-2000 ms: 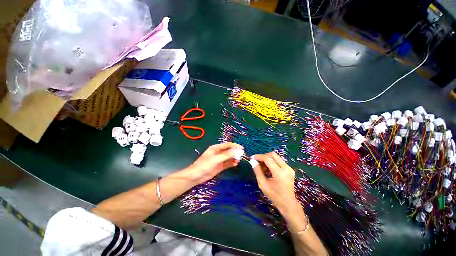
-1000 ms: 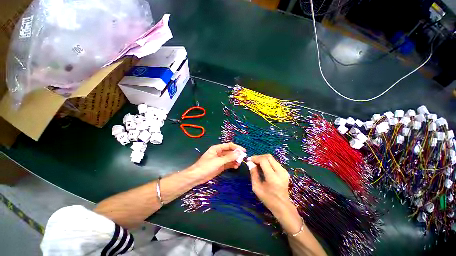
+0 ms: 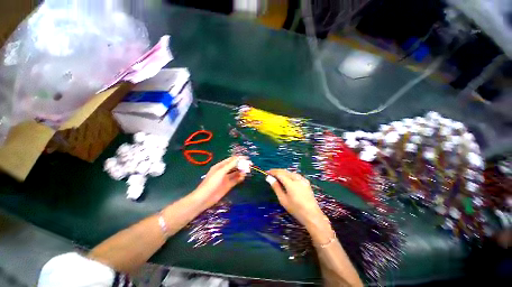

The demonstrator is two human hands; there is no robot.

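Observation:
My left hand (image 3: 220,180) holds a white connector housing (image 3: 243,165) at its fingertips, above the bench between the green and blue wires. My right hand (image 3: 293,191) pinches a thin yellowish wire (image 3: 259,170) that runs from the housing to my right fingertips. A white spot shows at my right fingertips; blur hides what it is. Around my hands lie blue wires (image 3: 247,220), black wires (image 3: 353,230), green wires (image 3: 268,155), yellow wires (image 3: 272,124) and red wires (image 3: 350,169).
Loose white housings (image 3: 136,160) lie at left beside orange-handled scissors (image 3: 198,148). Behind them stand a white carton (image 3: 154,101) and an open cardboard box (image 3: 84,132) with a plastic bag (image 3: 73,50). Finished harnesses (image 3: 432,162) are heaped at right. A white cable (image 3: 331,96) lies at the back.
The camera view has shifted, so the bench appears further left, and it is blurred. My hands are a little further apart, with a wire now visible between them.

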